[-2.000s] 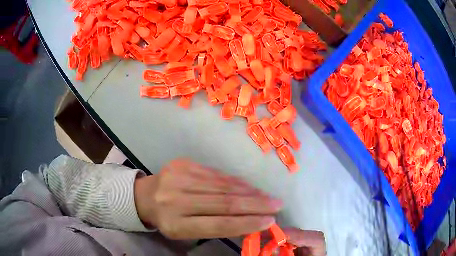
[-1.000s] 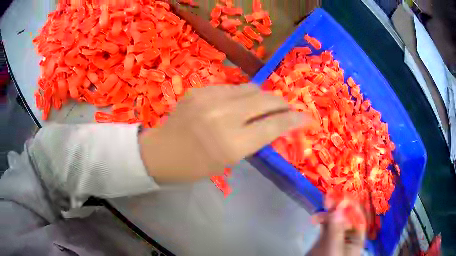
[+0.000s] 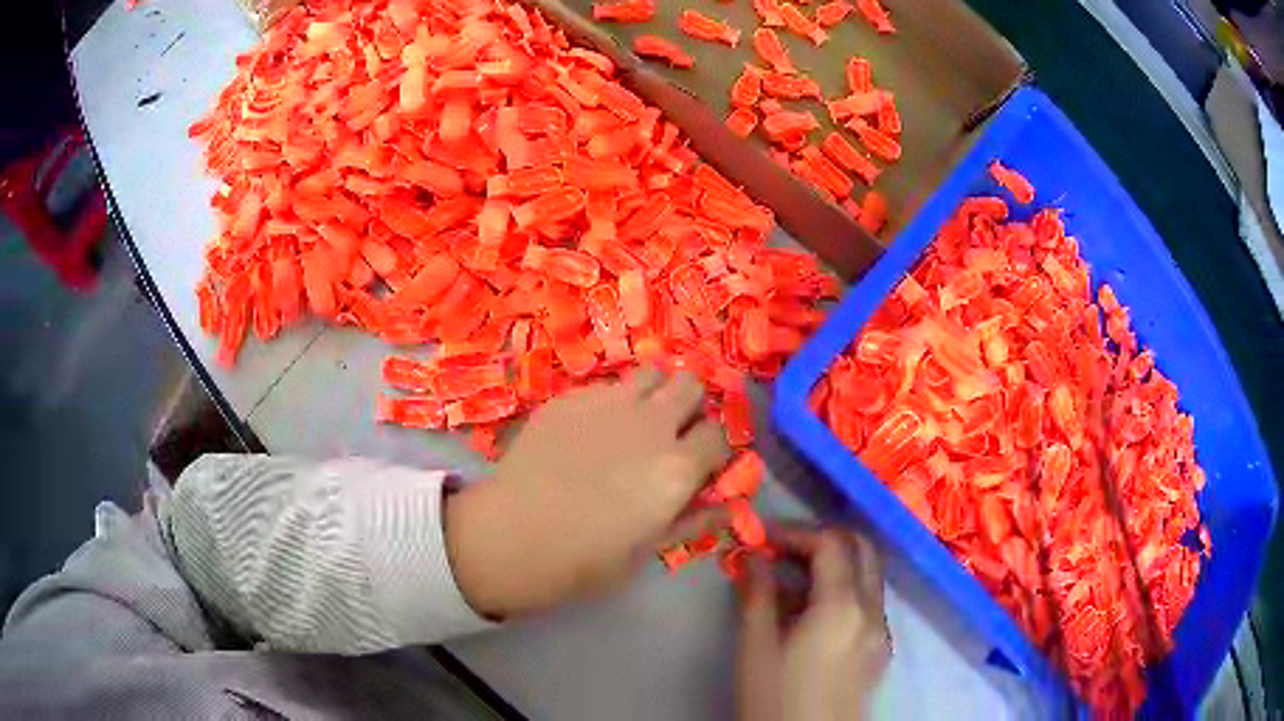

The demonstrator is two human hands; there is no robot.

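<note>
Orange plastic parts lie in a wide heap on the pale table. My left hand, palm down with fingers curled, reaches the heap's near right edge; its fingertips are among parts and partly hidden. My right hand is low in the picture, just left of the blue bin, slightly blurred. Its fingertips touch a few loose orange parts between the two hands. Whether either hand grips a part cannot be told. The blue bin on the right is filled with the same orange parts.
A cardboard tray with scattered orange parts stands beyond the heap, touching the bin's far corner. The table's dark curved edge runs down the left. A red object stands on the floor at left.
My right hand has moved from over the bin to the table left of it. My left hand has drawn back from the bin's edge to the heap's near edge. The camera view has shifted.
</note>
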